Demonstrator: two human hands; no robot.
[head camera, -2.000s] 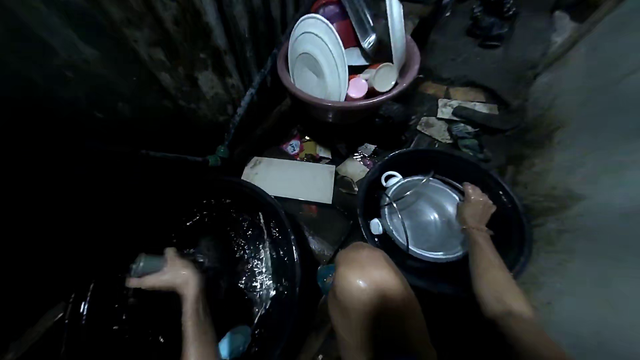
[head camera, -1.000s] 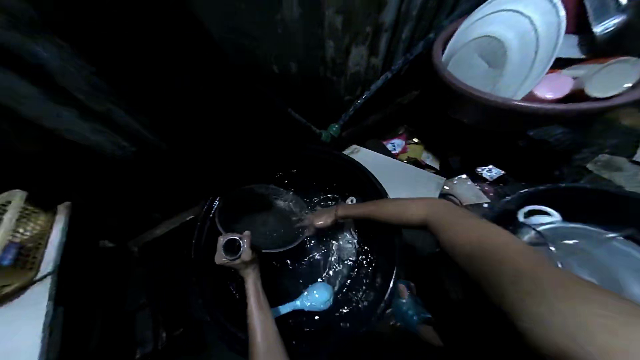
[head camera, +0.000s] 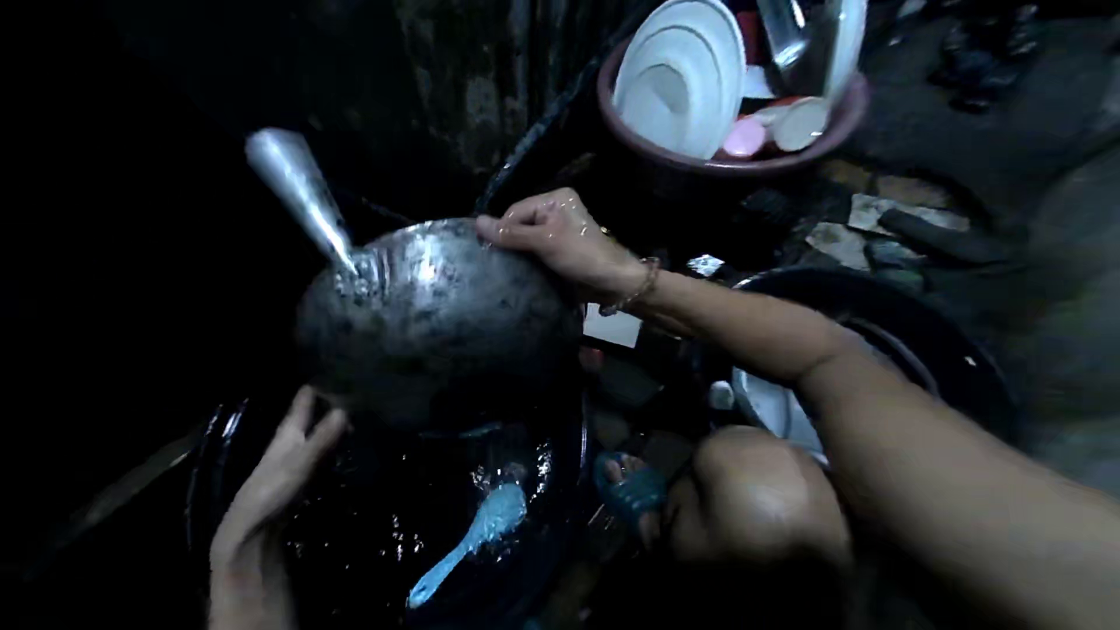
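A dark metal wok (head camera: 446, 315) with a tubular metal handle (head camera: 297, 188) is held up, tilted, above a dark tub of water (head camera: 376, 516). My right hand (head camera: 560, 236), wet, pinches its rim at the upper right. Close to the wok's lower left edge is my left hand (head camera: 306, 437), its fingers apart; whether a fingertip touches the metal is too dark to tell. A light blue rice paddle (head camera: 472, 542) lies in the tub below the wok.
Behind stands a purple basin (head camera: 735, 166) with white plates (head camera: 682, 79) and cups (head camera: 798, 124). At the right, a black basin (head camera: 971, 350) holds a metal pot (head camera: 774, 411), partly behind my right arm. My knee (head camera: 761, 499) and sandaled foot (head camera: 632, 483) are beside the tub.
The wok was low in the tub a second ago and is now raised above it, with my right hand on its rim. My left hand no longer shows its handle in its grasp.
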